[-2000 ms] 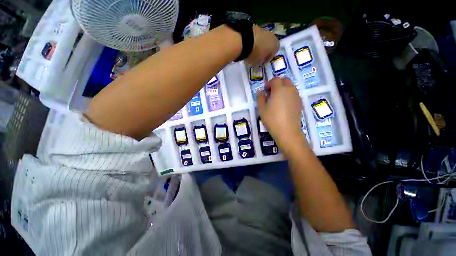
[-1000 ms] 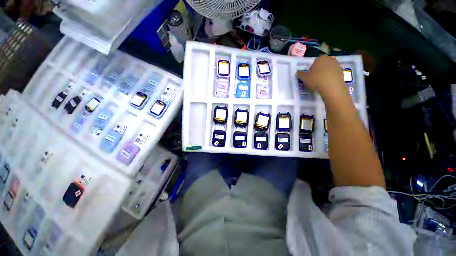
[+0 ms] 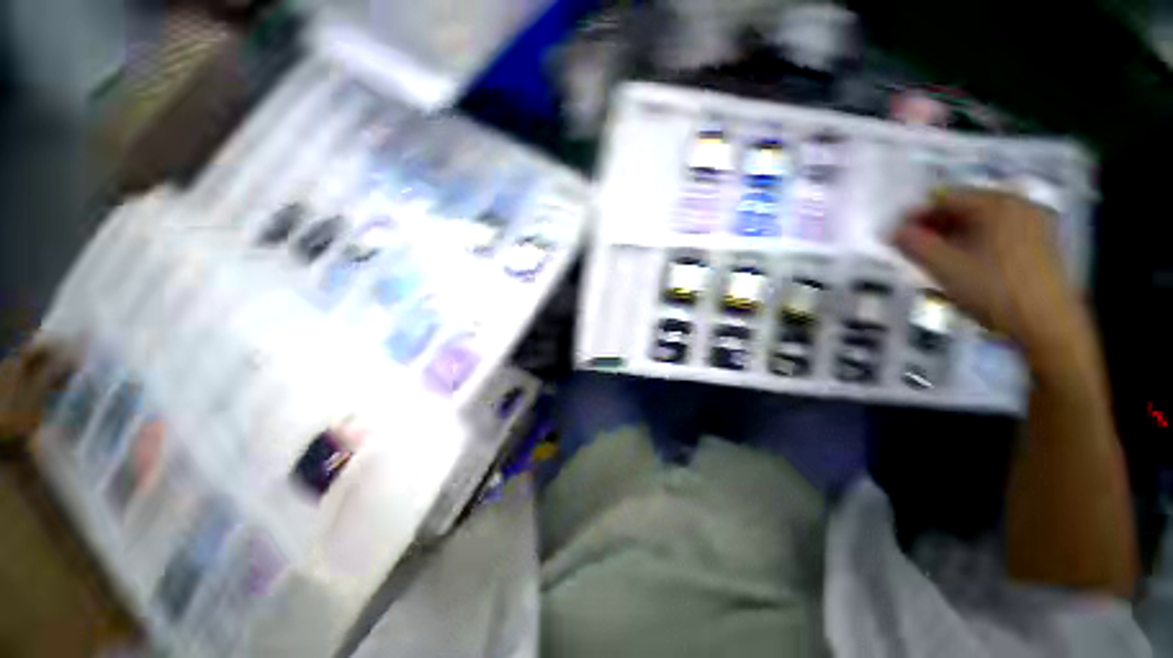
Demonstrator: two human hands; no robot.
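A large white blister tray (image 3: pixel 623 309) lies over my lap and the bench edge. Its lower row holds several small black-rimmed smartwatch units (image 3: pixel 742 288) with black pieces below them; its upper row holds units with lilac and blue pieces. My right hand (image 3: pixel 984 257) is over the tray's right part, thumb and fingers close together; blur hides whether anything is between them. My left hand (image 3: pixel 46 373) is at the far left, blurred, at the edge of the stacked trays; its grip is unclear.
White trays (image 3: pixel 386 514) with watches and coloured pieces are stacked at the left. Another white tray or box (image 3: pixel 386 64) is at the top left, beside a blue surface (image 3: pixel 525 64). A blurred pinkish lump (image 3: pixel 918 108) is behind the lap tray.
The view has swung left, so the trays appear further right. My left hand was over the lap tray two seconds ago, was out of view, and now shows at the left stack.
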